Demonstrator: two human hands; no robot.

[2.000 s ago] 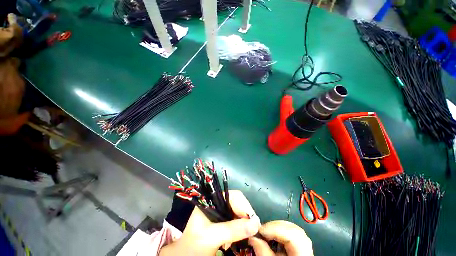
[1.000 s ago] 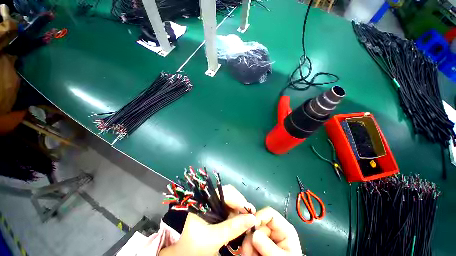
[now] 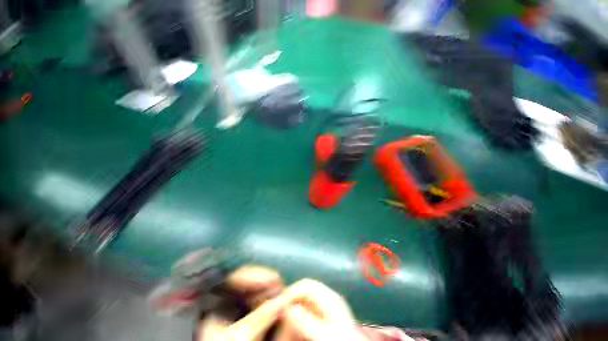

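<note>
The frame is strongly blurred. My left hand (image 3: 253, 283) is at the bottom, closed around a bunch of black cables (image 3: 193, 276) whose red and pale ends point to the left. My right hand (image 3: 313, 306) is right beside it, close to or touching the left fingers. Its fingertips are blurred and partly hidden, so I cannot tell what it holds. Both hands are cut off by the bottom edge.
Orange-red scissors (image 3: 379, 264), a red box (image 3: 427, 176), a heat gun (image 3: 333, 170) and a cable pile (image 3: 497, 266) lie on the green bench (image 3: 253, 173). Another bundle (image 3: 140, 183) lies left. Shelf legs (image 3: 217, 66) and a plastic bag (image 3: 277, 100) are behind.
The view has turned sharply and blurred; the bench things have shifted left in the picture and more of the right side shows. Both hands remain close together, with the cable bunch still held.
</note>
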